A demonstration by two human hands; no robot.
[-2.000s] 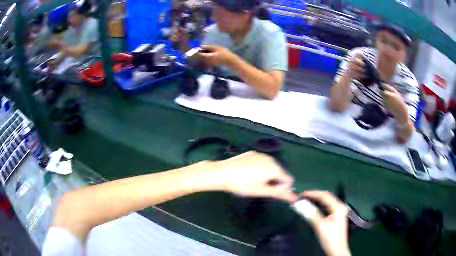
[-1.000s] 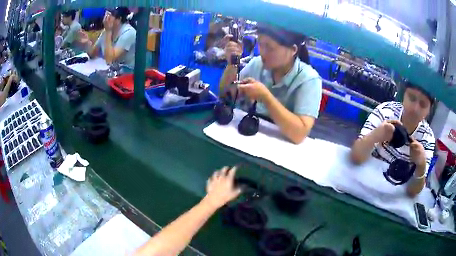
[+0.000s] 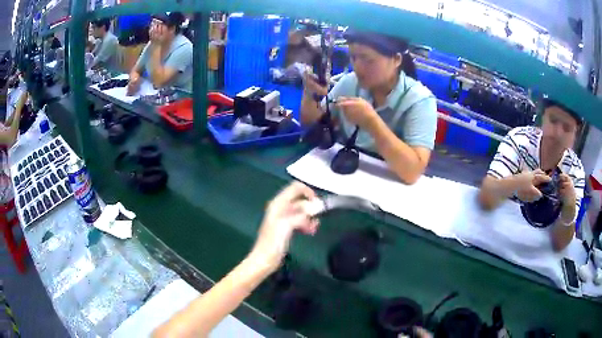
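Observation:
My left hand [image 3: 288, 221] reaches out over the green belt, its fingers closed on one end of a black headset [image 3: 354, 255]. A small white piece [image 3: 313, 206] shows at its fingertips. The headset's band curves to the right from the fingers, with a light shine on it, and a round black ear cup hangs below, blurred. Of my right hand [image 3: 417, 332], only some fingertips show at the bottom edge, beside black ear cups [image 3: 399, 315]; its grip is hidden.
More black headsets lie on the belt [image 3: 218, 221], at the bottom and at far left [image 3: 151, 168]. A tray of small black parts [image 3: 43, 178], spray can [image 3: 83, 191] and crumpled white cloth [image 3: 117, 221] stand left. Across sit workers, a white mat [image 3: 422, 211], red bin [image 3: 191, 112] and blue bin [image 3: 254, 137].
My left hand has taken hold of a headset and lifted one end. Earlier both hands were together on a white piece. My right fingertips now show at the bottom edge.

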